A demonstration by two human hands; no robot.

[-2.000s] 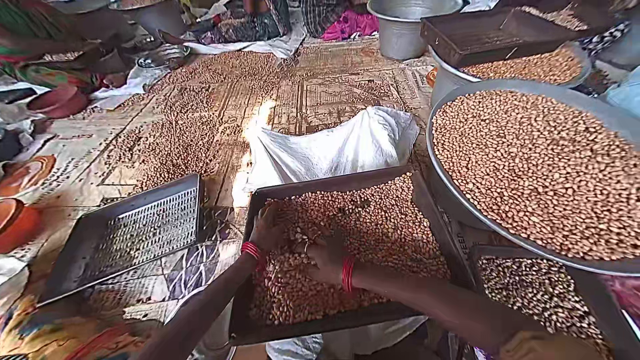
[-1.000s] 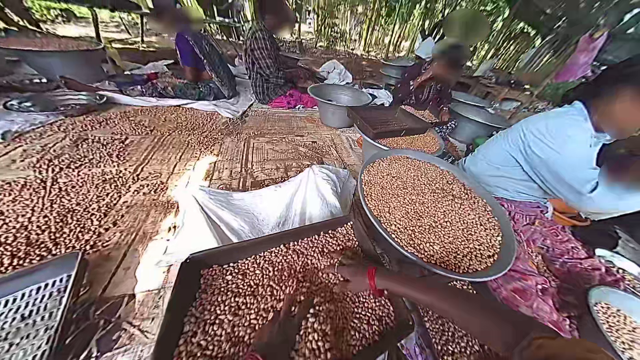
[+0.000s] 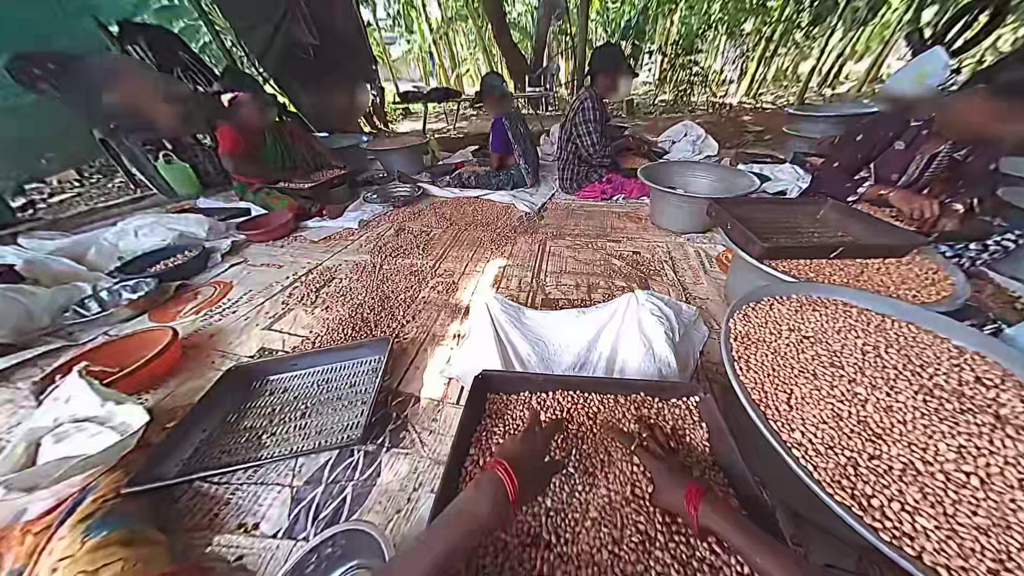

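Note:
A dark rectangular tray point(image 3: 588, 386) full of reddish-brown nuts or seeds point(image 3: 600, 512) lies in front of me. My left hand point(image 3: 528, 458) rests on the nuts near the tray's left side, fingers spread. On the right half, my right hand point(image 3: 664, 472) touches them too, its fingers apart. Both wrists wear red bangles. Neither hand grips anything that I can see. White cloth point(image 3: 580, 336) is bunched beyond the tray's far edge. To the right stands a wide metal basin point(image 3: 756, 408) heaped with the same kind of nuts.
At left lie a perforated metal tray point(image 3: 300, 408) and an orange bowl point(image 3: 120, 360). Nuts point(image 3: 384, 296) are spread over the ground sheet. Another dark tray point(image 3: 816, 228) rests on a second filled basin, near an empty-looking metal tub point(image 3: 696, 196). Several people sit around the sheet.
The view has swung left and up from a second ago. My hands have moved to the left and right sides of the tray, fingers spread; two seconds ago they were close together near its far left.

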